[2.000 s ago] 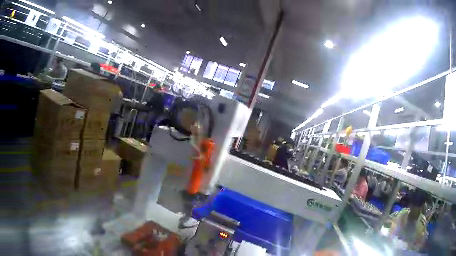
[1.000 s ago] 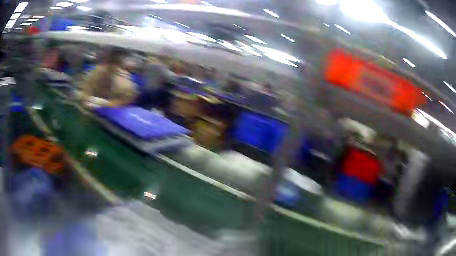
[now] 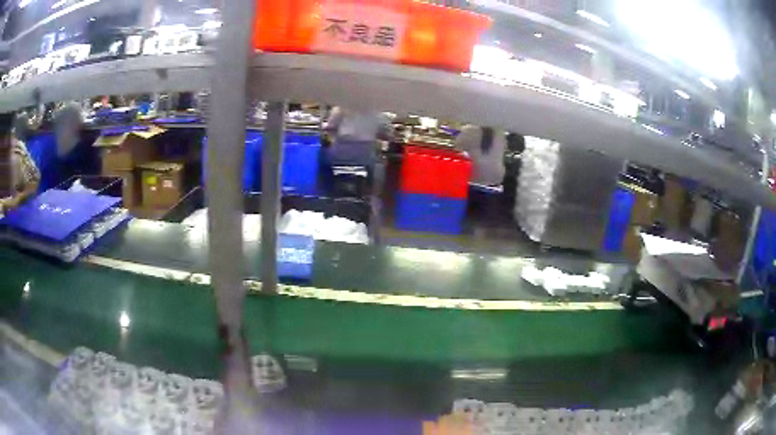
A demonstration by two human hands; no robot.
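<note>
White plastic units (image 3: 136, 395) stand in rows at the near belt edge, lower left. More white units (image 3: 570, 418) line the near edge at lower right. A single white unit (image 3: 268, 374) lies on the green conveyor belt (image 3: 383, 331), just right of the grey post. At the bottom edge, a blurred purple-blue shape ends at its right in a small orange-tan patch, possibly my left sleeve and hand; its fingers and any hold cannot be made out. My right hand is not in view.
A grey post (image 3: 225, 195) rises in front of the belt to the overhead shelf (image 3: 425, 85), which bears a red-orange defect bin (image 3: 366, 32). Across the belt are a blue sheet (image 3: 64, 212) over stacked units, a small light-blue bin (image 3: 295, 257) and a dark-screened device (image 3: 693, 280). People work beyond.
The view has swung right from the gantry machine and cartons to the conveyor. The defect bin now shows at the top. The purple-blue shape and tan patch have appeared at the bottom.
</note>
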